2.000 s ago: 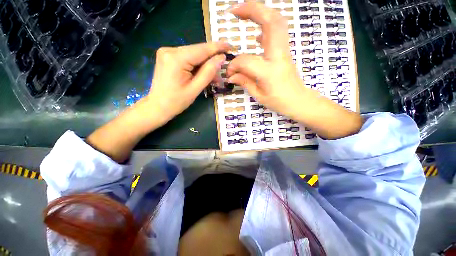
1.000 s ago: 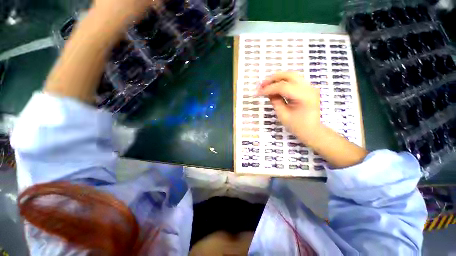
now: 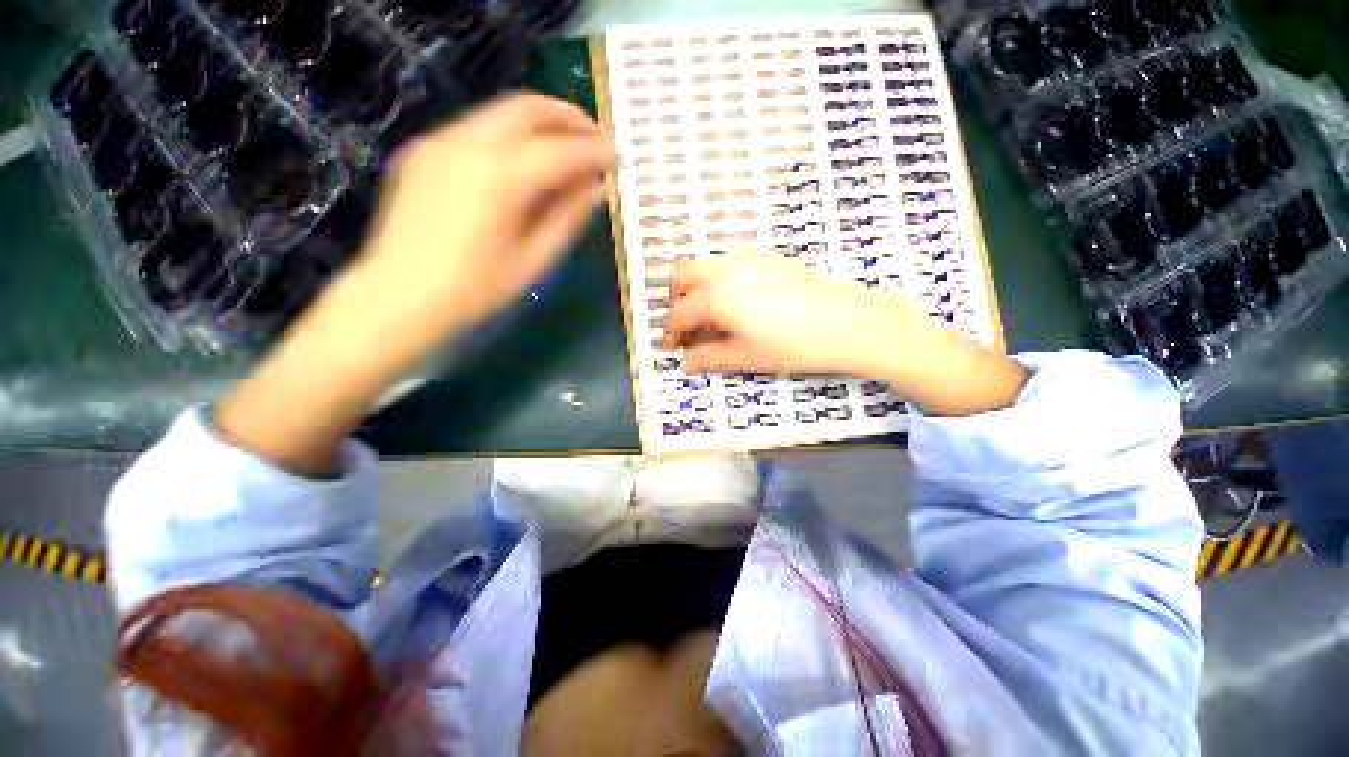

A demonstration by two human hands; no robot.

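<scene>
A white release liner sheet (image 3: 962, 281) lies on the bench with columns of small shapes, dark on the right and in the bottom rows, pale at the upper left. My right hand (image 3: 740, 314) rests low over the sheet's left part, its fingertips together at the left column; I cannot tell whether a piece is between them. My left hand (image 3: 496, 200) is blurred, just left of the sheet, fingers bent toward its edge; whether it holds anything cannot be told.
Clear blister trays with black parts lie at the left (image 3: 193, 178) and right (image 3: 1154, 163). A brown backing board edge (image 3: 599, 89) shows beside the sheet. A small pale scrap (image 3: 573, 398) lies near the front edge of the dark green bench (image 3: 503, 399).
My left hand has come back from the upper left tray to beside the sheet. My right hand has moved lower and left over the sheet. The black part seen in my fingers earlier no longer shows there.
</scene>
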